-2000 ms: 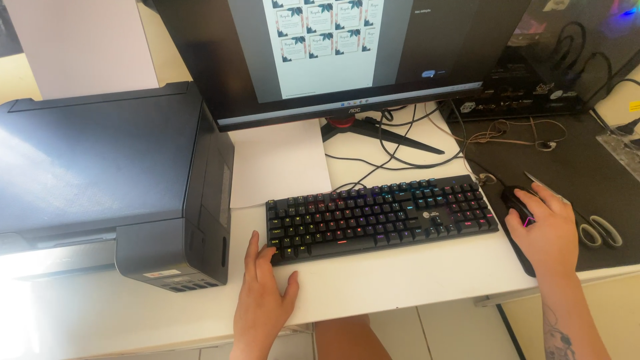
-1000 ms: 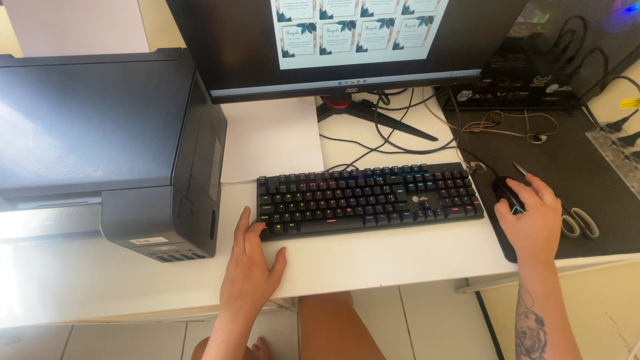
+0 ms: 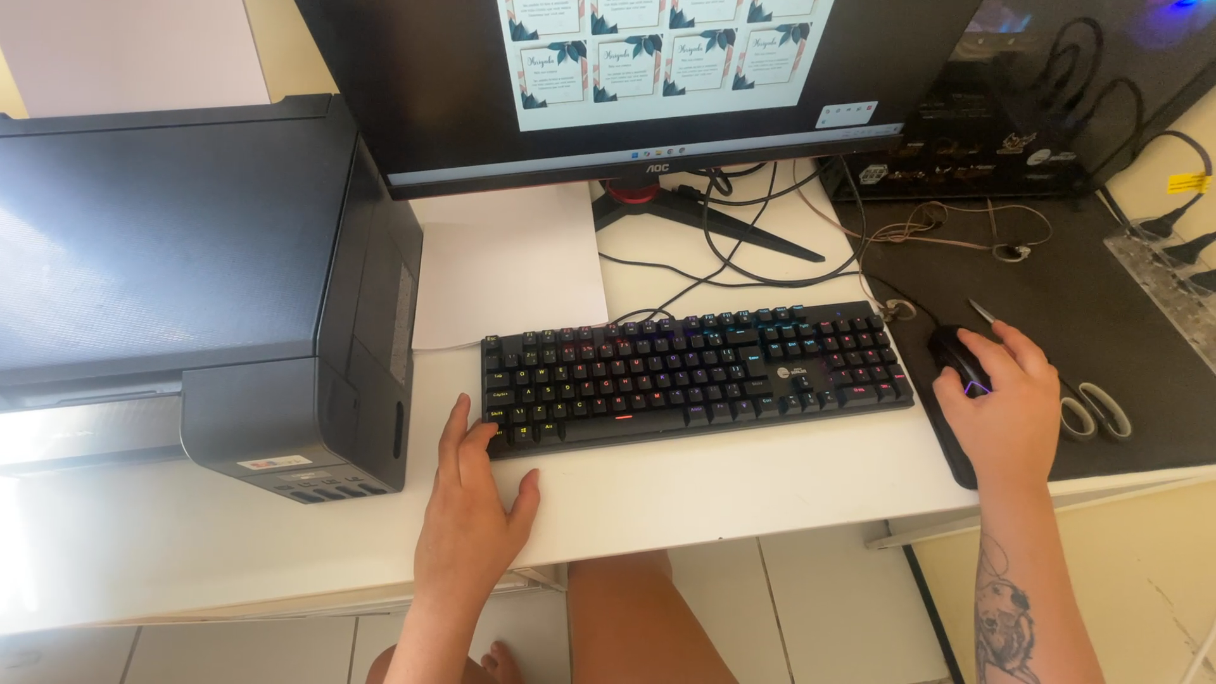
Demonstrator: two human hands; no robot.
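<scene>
My left hand [image 3: 475, 508] rests at the desk's front edge, fingers apart, with one fingertip at the lower left corner keys of a black backlit keyboard [image 3: 698, 377]. To the right of the keyboard, my right hand [image 3: 1009, 404] lies over a black computer mouse [image 3: 958, 356] on a dark mat [image 3: 1016, 290]. Above the keyboard stands an AOC monitor [image 3: 657, 169], and its screen shows a page of repeated cards with leaf designs. White-handled scissors [image 3: 1107, 410] lie beside my right hand, partly hidden by it; a pointed metal tip shows above the fingers.
A large black printer [image 3: 171, 237] fills the left of the white desk [image 3: 665, 499]. White paper [image 3: 508, 266] lies between printer and monitor stand [image 3: 741, 225]. Loose black cables [image 3: 708, 271] run behind the keyboard. Thin earphone-like wires [image 3: 936, 223] and a clear power strip [image 3: 1154, 275] are at the right.
The page of cards on the screen appears larger than two seconds ago. Both hands keep their places at the keyboard corner and on the mouse.
</scene>
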